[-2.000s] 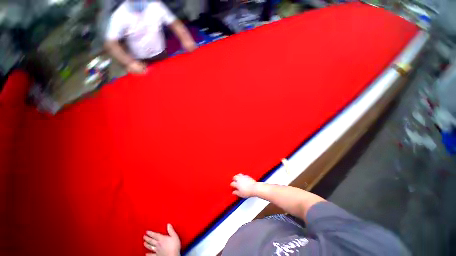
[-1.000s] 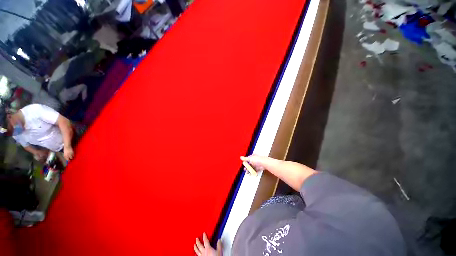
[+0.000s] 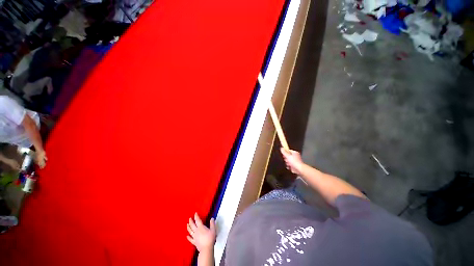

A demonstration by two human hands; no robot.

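The red fabric ply (image 3: pixel 156 114) covers most of the table, its near edge above dark blue and white strips (image 3: pixel 245 150). My left hand (image 3: pixel 201 235) lies palm down at this edge, low in the picture, fingers spread and holding nothing. My right hand (image 3: pixel 292 160) is beyond the table's near side, closed around the end of a thin pale wooden batten (image 3: pixel 278 126). The batten slants up from the hand across the white strip to the red edge. Its middle is hard to tell from the white.
A person in a white shirt (image 3: pixel 15 122) stands at the far left, a hand beside a small white unit (image 3: pixel 28 171). Mixed offcuts (image 3: pixel 426 31) lie on the grey floor at the upper right. A dark object (image 3: pixel 452 200) lies on the floor at the right. The brown table side (image 3: pixel 283 85) runs along the near edge.
My right hand has moved outward from the fabric edge, now showing more of the batten. My left hand shows more fully at the edge. The view has turned along the table since the oldest frame.
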